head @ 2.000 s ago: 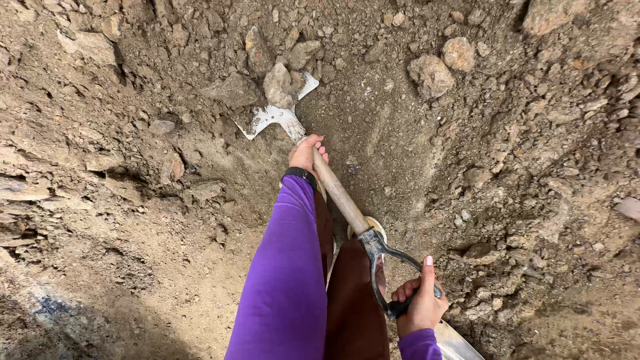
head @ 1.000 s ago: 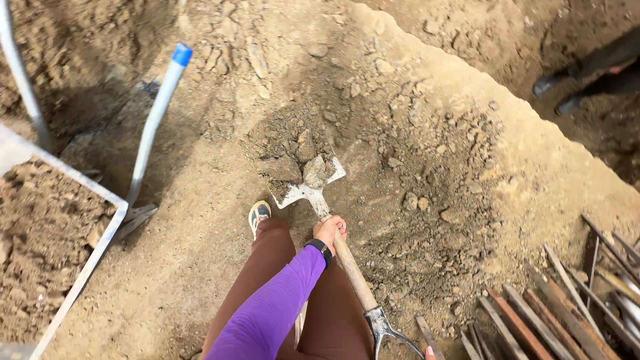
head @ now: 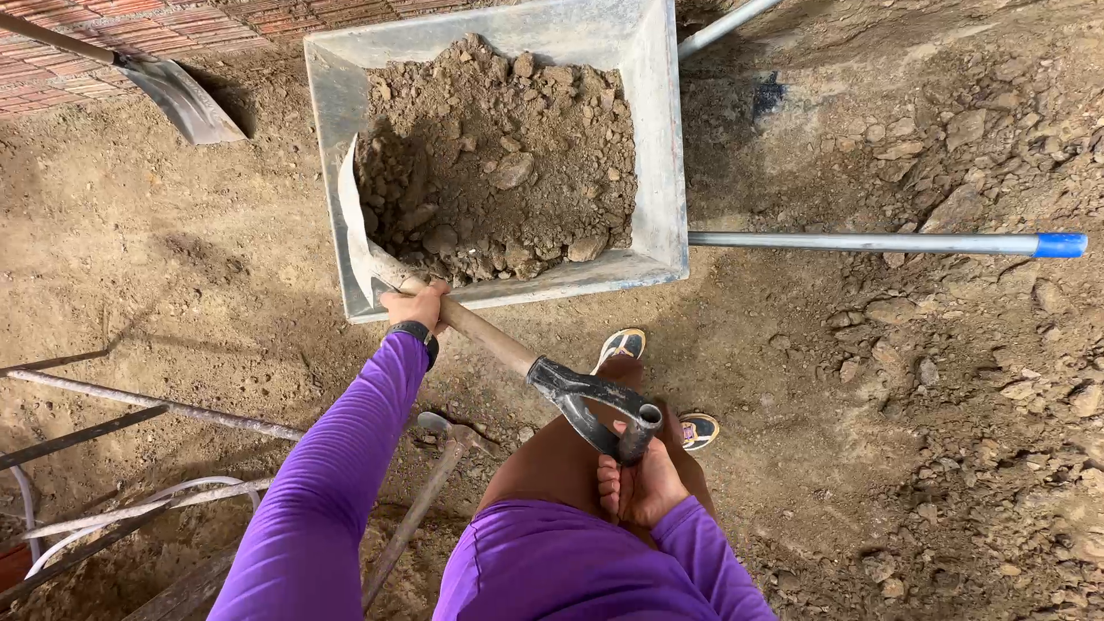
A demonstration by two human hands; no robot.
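Note:
My left hand grips the wooden shaft of a shovel just behind its blade. The blade is tipped on edge inside the left wall of a metal wheelbarrow tray. Soil and rocks fill much of that tray. At the shovel's other end, my right hand is closed around the black D-shaped handle, close to my waist. Only part of its fingers shows.
A second shovel leans by a brick wall at upper left. One wheelbarrow handle extends right. A pickaxe lies near my left arm, with metal bars at far left. Broken rock covers the right side.
My view has turned to the wheelbarrow. The shovel blade, which bore rocks over the ground earlier, is now tilted inside the tray, and no rocks show on it. Both hands have moved with the shovel.

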